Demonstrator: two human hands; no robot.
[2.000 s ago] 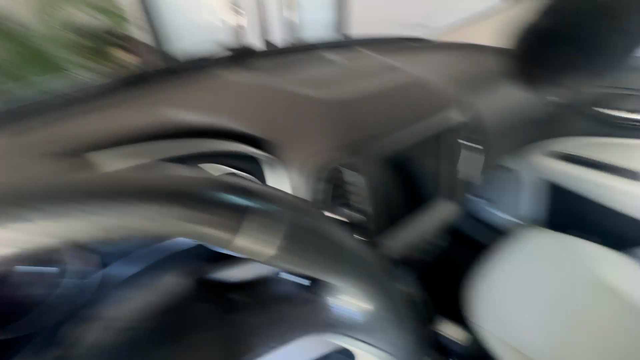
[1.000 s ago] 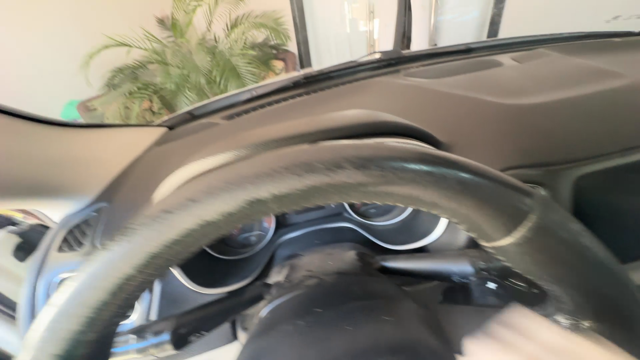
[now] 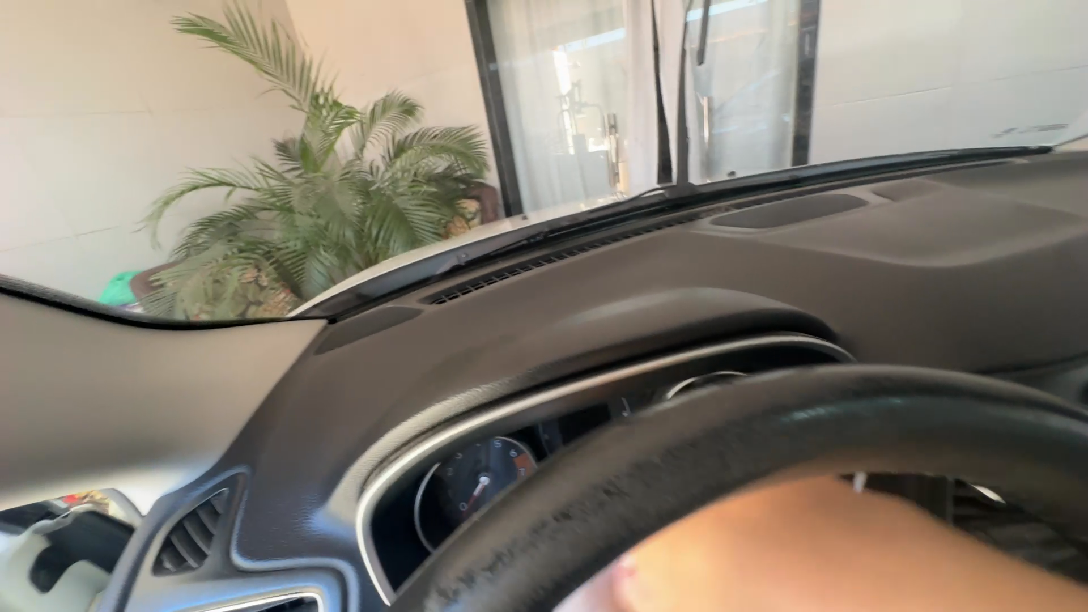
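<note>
A black leather steering wheel (image 3: 765, 425) fills the lower right of the head view, its upper rim crossing in front of the instrument cluster. Through the wheel's opening shows blurred bare skin, which looks like part of my right hand or forearm (image 3: 833, 544). No fingers can be made out, so whether it holds or touches anything cannot be told. My left hand is out of the frame. Left of the rim a round gauge (image 3: 480, 489) with a needle is visible inside a silver-edged surround.
The dark dashboard (image 3: 595, 289) runs beneath the windshield. At lower left are an air vent (image 3: 194, 531) and the pale windshield pillar (image 3: 127, 391). Beyond the glass stand wiper arms (image 3: 680, 102), a palm-like plant (image 3: 340, 195), a pale wall (image 3: 76, 153) and a dark-framed glass door (image 3: 578, 102).
The view has swung left across the dashboard and now sits closer above the wheel rim. More bare skin shows inside the wheel than one second ago.
</note>
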